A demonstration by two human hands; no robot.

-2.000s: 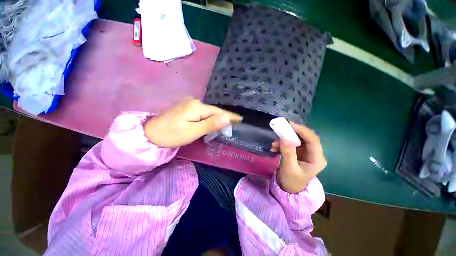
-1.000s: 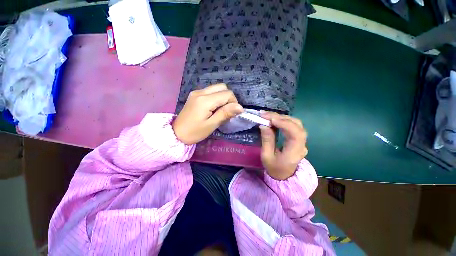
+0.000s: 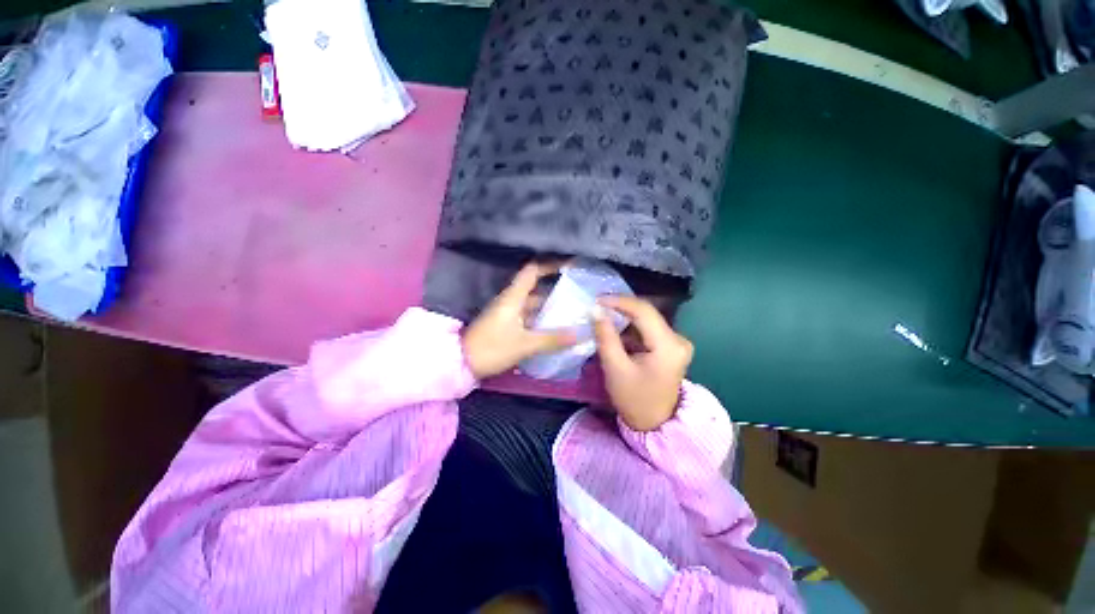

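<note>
A small clear-white bag (image 3: 564,320) is held between my two hands at the open near end of a dark grey printed packing bag (image 3: 588,144). My left hand (image 3: 514,330) grips the small bag at its left side. My right hand (image 3: 642,360) pinches it at the right with thumb and fingers. A whitish piece shows at the small bag; whether it is inside cannot be told. The grey bag lies flat over the pink-red mat (image 3: 300,228) and the green bench. What the grey bag holds is hidden.
A blue tray (image 3: 135,198) heaped with translucent white bags (image 3: 72,156) is at far left. A stack of white cards (image 3: 334,78) and a small red item (image 3: 268,86) lie at back left. White headphones (image 3: 1066,282) lie on a dark bag at right. A small white strip (image 3: 919,341) lies on the green bench.
The white piece held between my fingers has moved left to the small bag, which now shows spread between my hands. My right hand has moved slightly left.
</note>
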